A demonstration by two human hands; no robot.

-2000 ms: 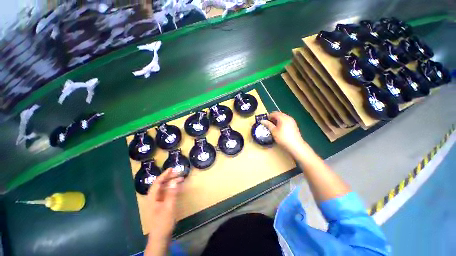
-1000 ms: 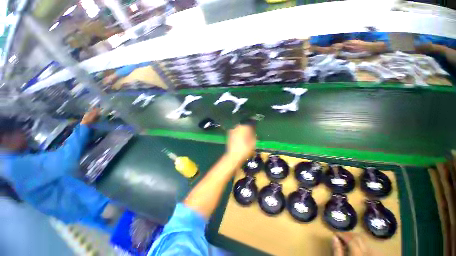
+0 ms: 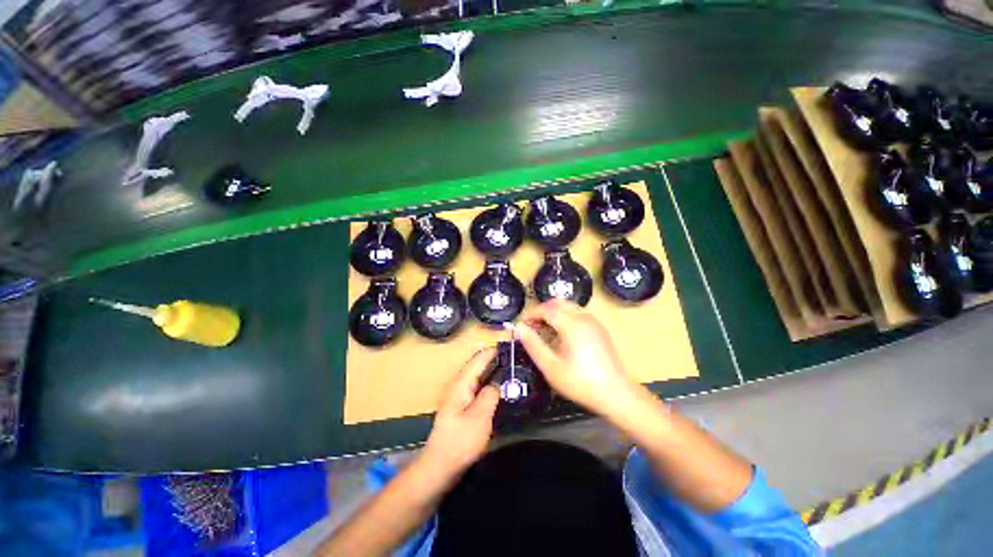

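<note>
A glossy black ear cup housing is in my hands at the near edge of the cardboard sheet. My left hand grips its left side. My right hand is at its neck, with fingertips pinched by a small pale, thin piece too small to name. My right fingers partly hide the neck. Two rows of black ear cup housings lie on the cardboard beyond my hands.
A yellow glue bottle lies at left. The belt carries white headband pieces and a black cup. Stacked cardboard layers with black cups stand at right. A blue bin of grey parts is below left.
The view has turned back toward the cardboard. My left hand has come back from the belt, where one black cup now lies instead of two. Both hands are now together on a cup.
</note>
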